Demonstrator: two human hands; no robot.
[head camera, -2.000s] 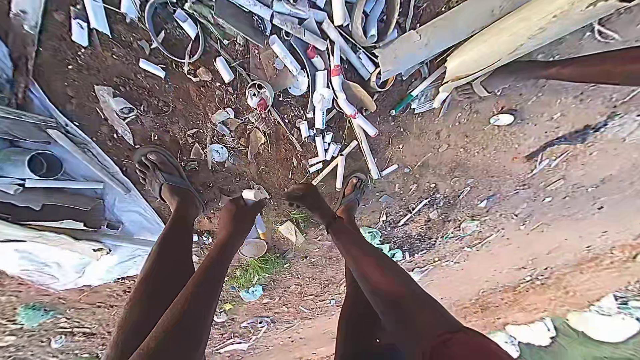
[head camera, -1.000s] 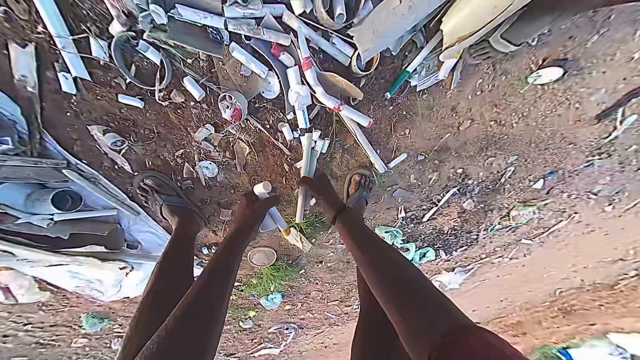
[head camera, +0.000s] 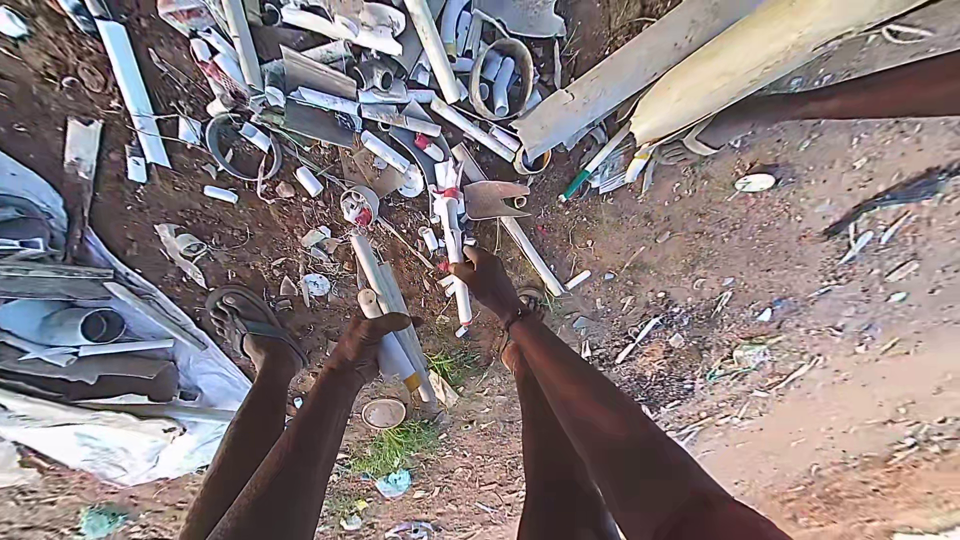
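My left hand is closed around several white and grey plastic pipe pieces, held side by side and slanting over the ground between my feet. To its right, my right hand grips a long white plastic pipe with red marks, its upper end among the heap of pipe scraps. A flat grey strip with a notched end lies just beyond that hand. Below my left hand, a round pale lid rests on the soil.
A heap of pipe offcuts with a wide pipe ring spreads ahead. A white sack bearing pipes and a grey pipe fitting lies left. At upper right, another person's arm reaches beside long curved plastic sheets.
My left hand held one short white piece two seconds ago; it now holds several long pieces. My right hand, empty at first, has taken hold of a red-marked pipe.
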